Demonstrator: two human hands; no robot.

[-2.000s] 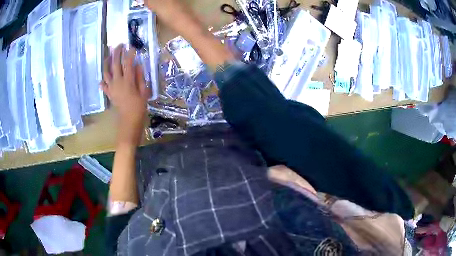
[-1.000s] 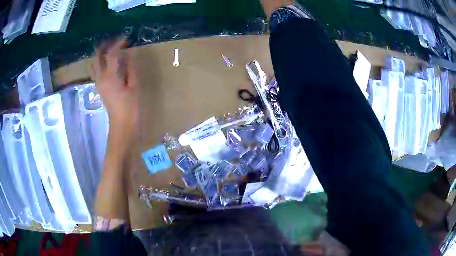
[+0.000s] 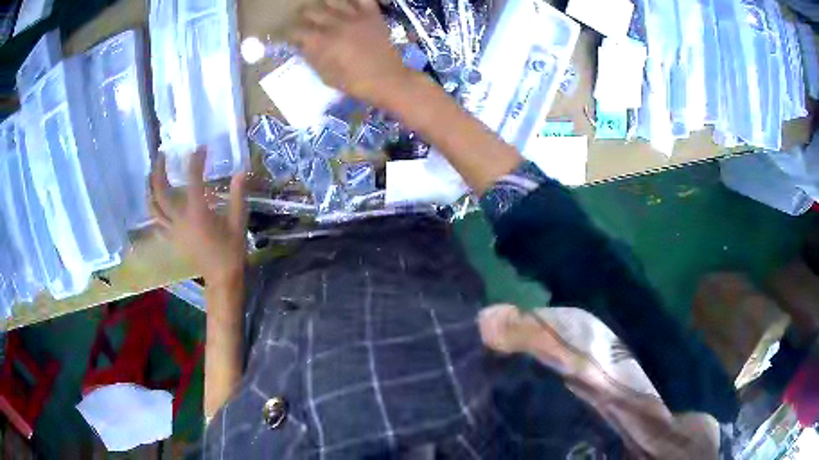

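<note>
A long frosted white tray [image 3: 198,81] lies in front of my left hand [image 3: 202,211]. My left hand is open, its spread fingers at the tray's near end. My right hand [image 3: 352,56] reaches over the far side of a heap of small clear bags [image 3: 328,139]; its fingers are blurred, and whether they hold anything cannot be told. A white paper [image 3: 301,94] lies partly below my right hand. Long clear-bagged rods [image 3: 453,45] lie right of that hand.
Overlapping trays stand at left [image 3: 67,162] and right [image 3: 709,72]. A slanted tray with parts in it [image 3: 530,76] lies right of the heap. White papers [image 3: 620,76] and a light blue card [image 3: 612,124] lie beyond it. A red stool [image 3: 135,346] stands below the bench.
The view has shifted toward the bench's near edge. My left hand is now at the near end of a tray that was not in that spot. My right hand is now over the heap.
</note>
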